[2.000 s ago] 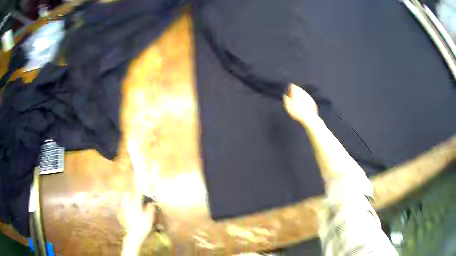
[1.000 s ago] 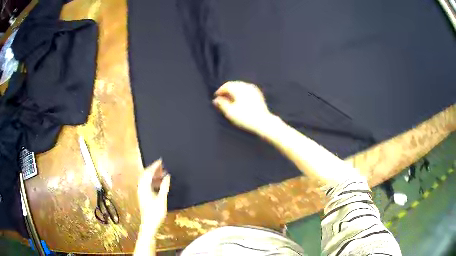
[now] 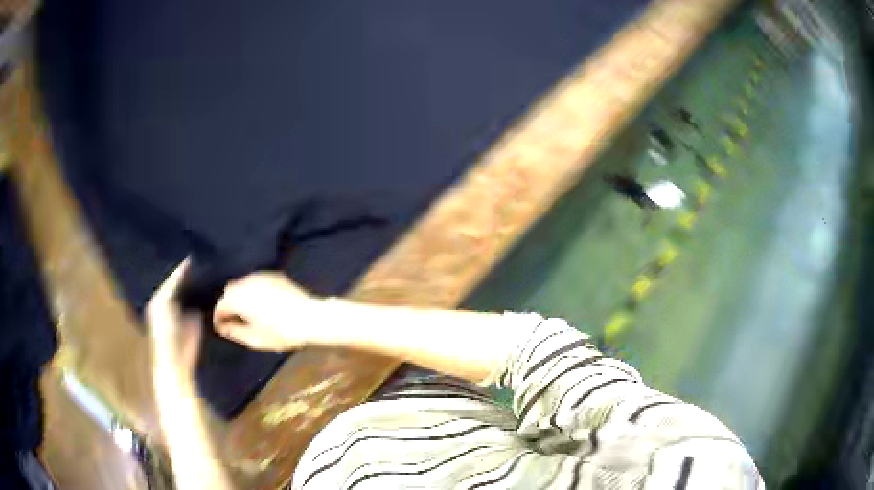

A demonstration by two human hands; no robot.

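Dark fabric (image 3: 287, 105) covers most of the table, with a fold and creases near my hands. My right hand (image 3: 259, 311) is curled shut on the dark fabric at the fold, near the front edge. My left hand (image 3: 175, 321) is just left of it, over the fabric near its left edge, with one finger pointing up. It is blurred, and whether it holds cloth cannot be told. The shears (image 3: 91, 402) lie on bare wood at the lower left, blurred, with their handles hard to make out.
The brown table rim (image 3: 537, 144) runs diagonally from lower left to upper right. Beyond it is green floor (image 3: 575, 278) with yellow-black tape (image 3: 664, 256), a white scrap (image 3: 664, 195) and dark scraps. More dark cloth shows at the left edge.
The view has swung right, showing more floor. My right hand has come down the fabric with the fold, close beside my left hand. My left hand's finger now points up.
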